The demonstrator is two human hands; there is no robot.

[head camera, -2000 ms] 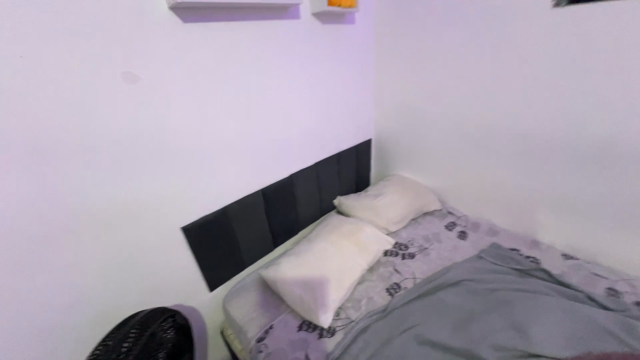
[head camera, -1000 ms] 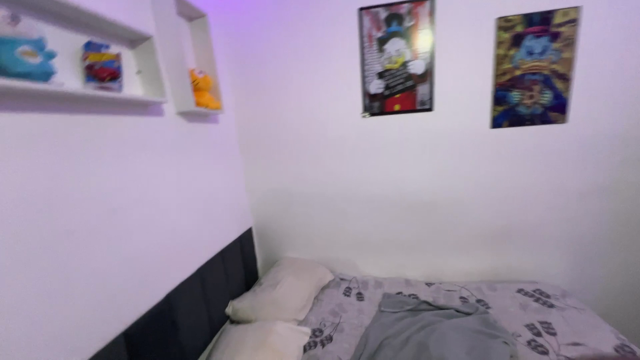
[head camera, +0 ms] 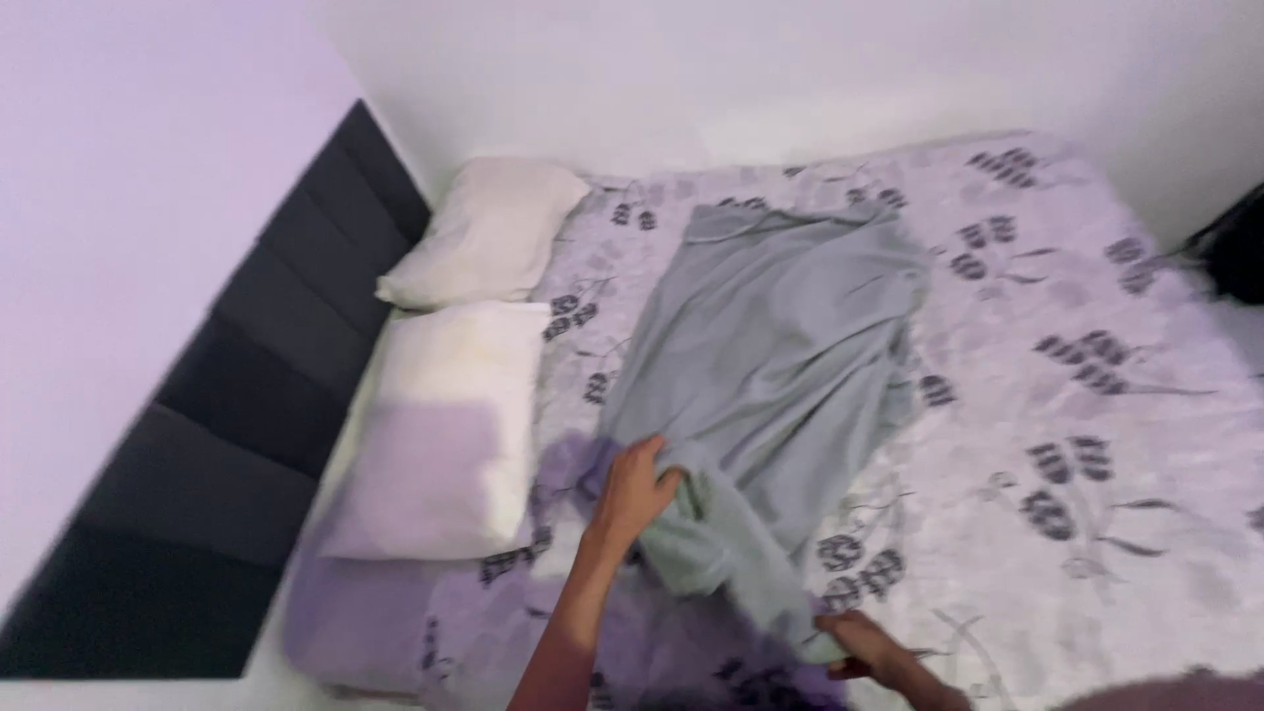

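Observation:
A grey-green blanket [head camera: 780,326] lies rumpled across the middle of the bed, its near end lifted and bunched. My left hand [head camera: 637,489] grips that near end at its left corner, thumb and fingers closed on the cloth. Lower and to the right, my right hand [head camera: 854,642] pinches another edge of the same blanket. Beneath it is a fitted sheet [head camera: 987,415] with a dark leaf and flower print on pale lilac. Two whitish pillows, the far one [head camera: 484,232] and the near one [head camera: 444,434], lie to the left of the blanket.
A dark padded headboard panel [head camera: 237,395] runs along the left wall beside the pillows. The bed's far side meets a white wall [head camera: 741,79]. Part of a black object [head camera: 1234,247] shows at the right edge, past the foot of the bed.
The view has swung down onto the bed. Both my hands have come into view, holding the blanket's near end, which is now raised.

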